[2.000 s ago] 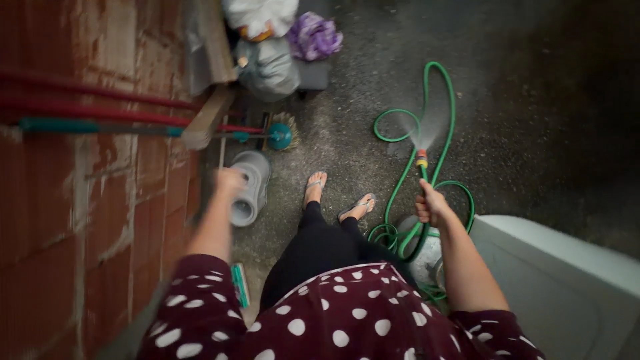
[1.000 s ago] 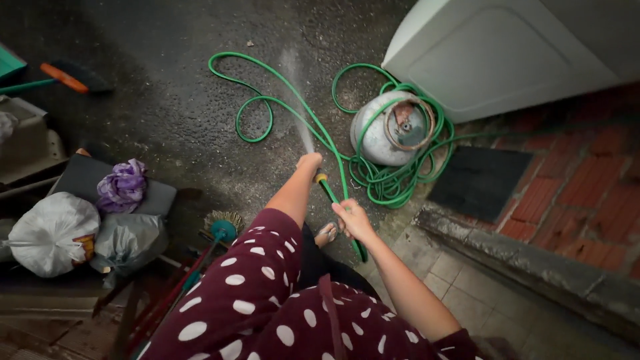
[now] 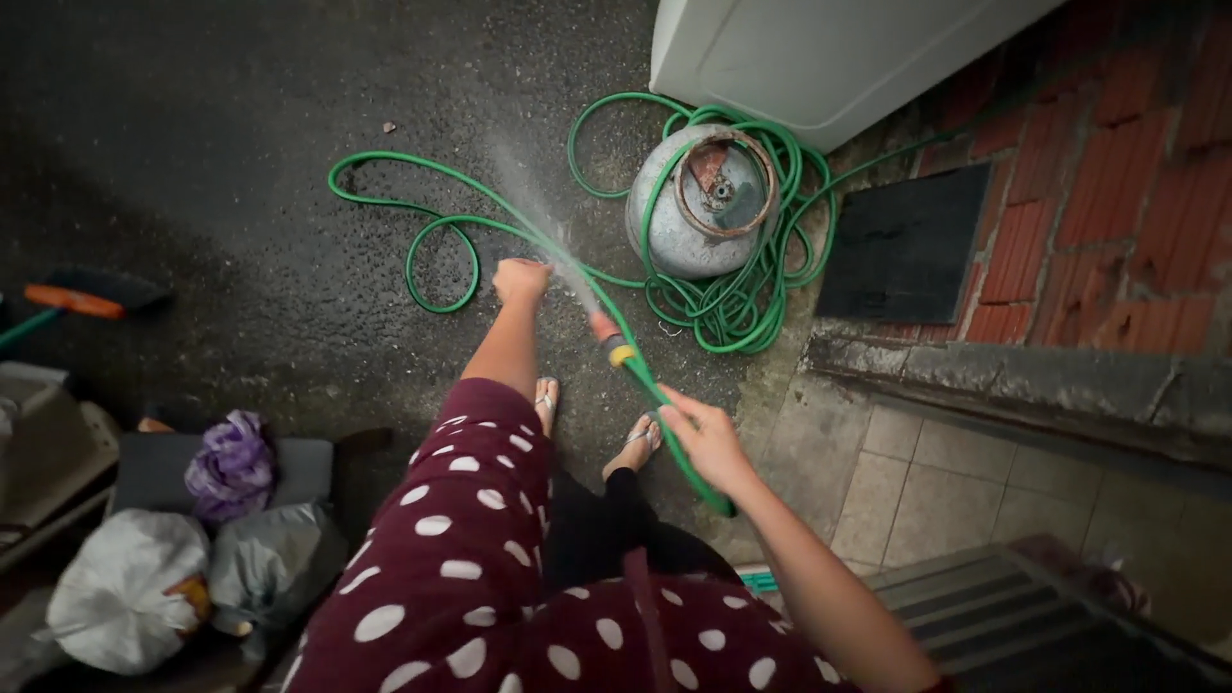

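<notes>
My right hand (image 3: 703,438) is closed around a green garden hose (image 3: 674,428) just below its nozzle. The orange, grey and yellow hose nozzle (image 3: 611,339) points up and left, and a fan of water (image 3: 539,207) sprays from it across the wet ground. My left hand (image 3: 522,281) is held out beside the spray with curled fingers; whether it holds anything cannot be told. More hose loops over the ground and lies coiled around a grey metal gas cylinder (image 3: 698,207) with a rusty collar.
A large white appliance or panel (image 3: 828,58) stands behind the cylinder, near a brick wall (image 3: 1107,192) with a dark plate (image 3: 905,245). At left are an orange and black broom head (image 3: 77,300), a purple bag (image 3: 231,467) and tied plastic bags (image 3: 130,592). My sandalled feet (image 3: 635,445) are below.
The view has swung strongly to the right since the first frame. My left hand, earlier over by the brick wall at left, is now out in front near the spray. The hose sprays throughout.
</notes>
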